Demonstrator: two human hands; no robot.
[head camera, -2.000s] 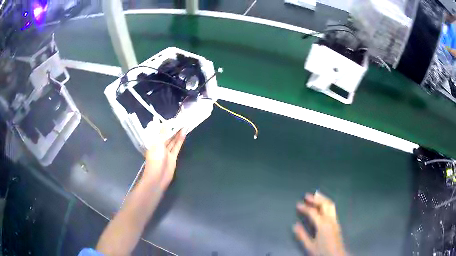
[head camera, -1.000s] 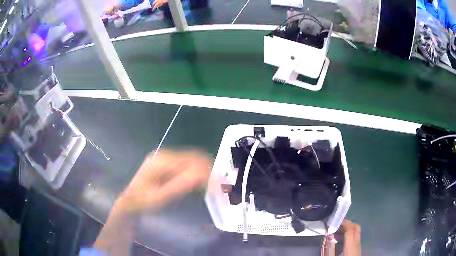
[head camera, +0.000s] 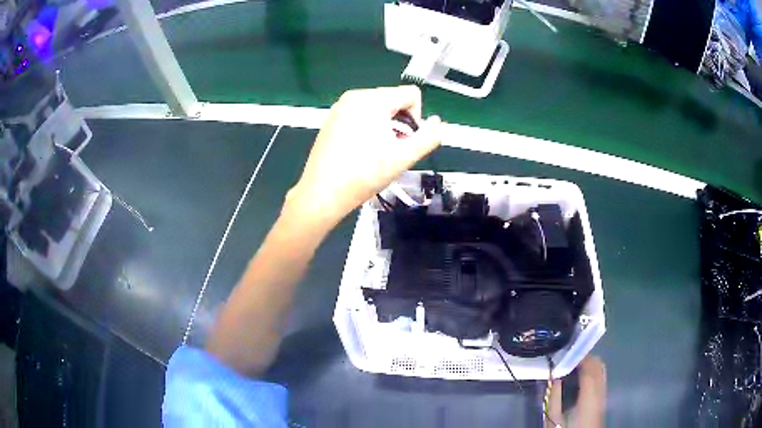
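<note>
The white housing lies in front of me, with a black optical unit and a round black lens inside. My left hand is raised over its far left corner, fingers closed around cable ends. A black cable and a white flat cable run up toward it; their ends are hidden in the fingers. My right hand is at the near right corner, cut off by the bottom edge. Thin lead wires hang beside its fingers; its grip is unclear.
Another white housing stands on the green conveyor beyond the white rail. More white units are at left. A black tray is at right. A white post rises at upper left. A thin cord crosses the worktop.
The housing was turned and brought nearer, lens now near right. My left hand rose to its far side, and the white flat cable no longer lies across it. My right hand moved to the near right corner.
</note>
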